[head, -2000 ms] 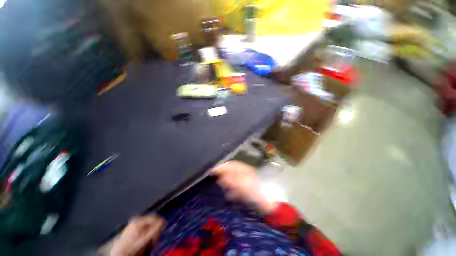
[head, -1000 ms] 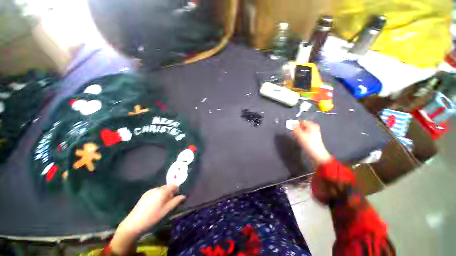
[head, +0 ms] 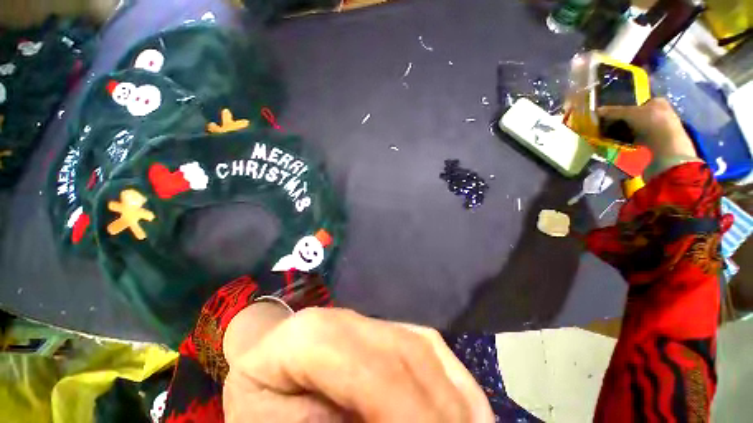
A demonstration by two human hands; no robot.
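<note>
A dark green plush wreath [head: 161,289] with white "MERRY CHRISTMAS" lettering, a red-and-white stocking, a gingerbread man and a snowman lies flat at left, overlapping another wreath behind it. My left hand [head: 355,368] is large at the bottom centre, in front of the wreath's lower right edge; its fingertips are cut off or hidden. My right hand [head: 652,128] is at the far right, its fingers across a dark smartphone [head: 618,87] on a yellow box [head: 584,103]. The fingers touch or overlap the phone; I cannot tell whether they grip it.
A pale green-white case [head: 541,136], a pile of black beads [head: 465,183] and a whitish rounded piece [head: 553,222] lie on the dark table [head: 413,273]. Thread scraps are scattered there. A blue item [head: 726,149] is at far right, yellow bags [head: 99,376] at lower left.
My right hand has moved from the whitish piece, up and right to the phone. My left hand has left the wreath's snowman and come closer to the camera. The view has shifted.
</note>
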